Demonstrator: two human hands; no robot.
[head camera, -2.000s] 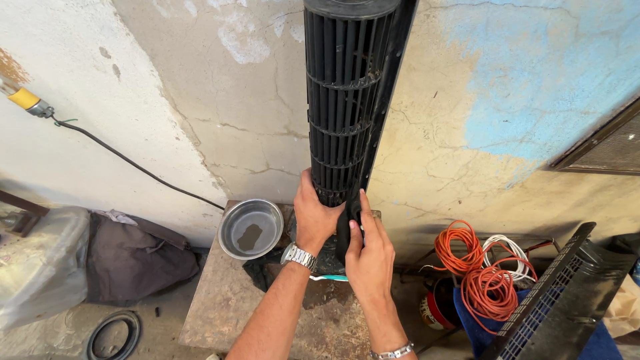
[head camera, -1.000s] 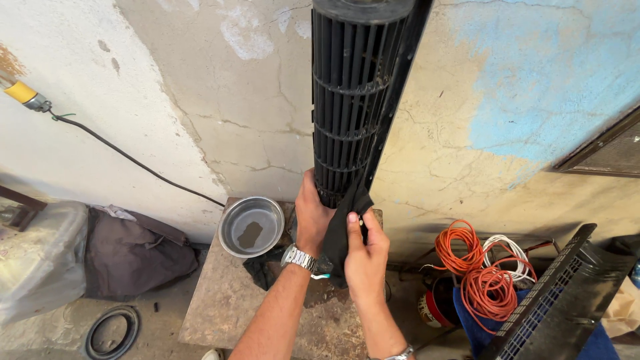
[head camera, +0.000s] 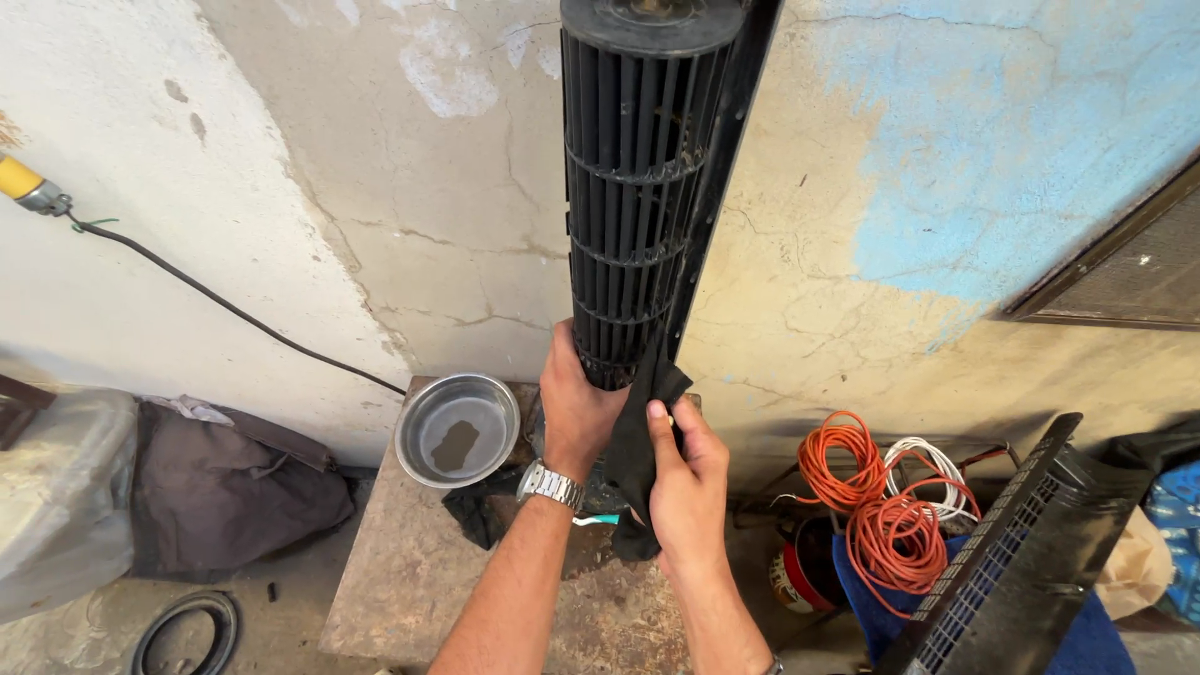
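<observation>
A black cylindrical blower fan wheel (head camera: 630, 197) stands upright in a long black housing (head camera: 717, 187) against the wall. My left hand (head camera: 579, 408), with a metal-band watch at the wrist, grips the wheel near its lower end. My right hand (head camera: 689, 469) pinches a black cloth (head camera: 637, 450) beside it, the cloth touching the wheel's lower right side. A metal bowl (head camera: 457, 431) with a little murky liquid rests on the worn board to the left. Another dark cloth (head camera: 478, 511) lies below the bowl. A white and teal handle (head camera: 597, 519) shows between my wrists; the rest is hidden.
Orange cable coils (head camera: 895, 534) and a white coil (head camera: 928, 469) lie at right, near a black slotted plastic panel (head camera: 1012, 562). A dark fabric bag (head camera: 234, 487) sits left of the board (head camera: 412, 572). A black ring (head camera: 187, 633) is on the floor. A black cable runs along the wall.
My right hand has gathered the black cloth and shifted its hold on it. My left hand stays around the wheel's lower end.
</observation>
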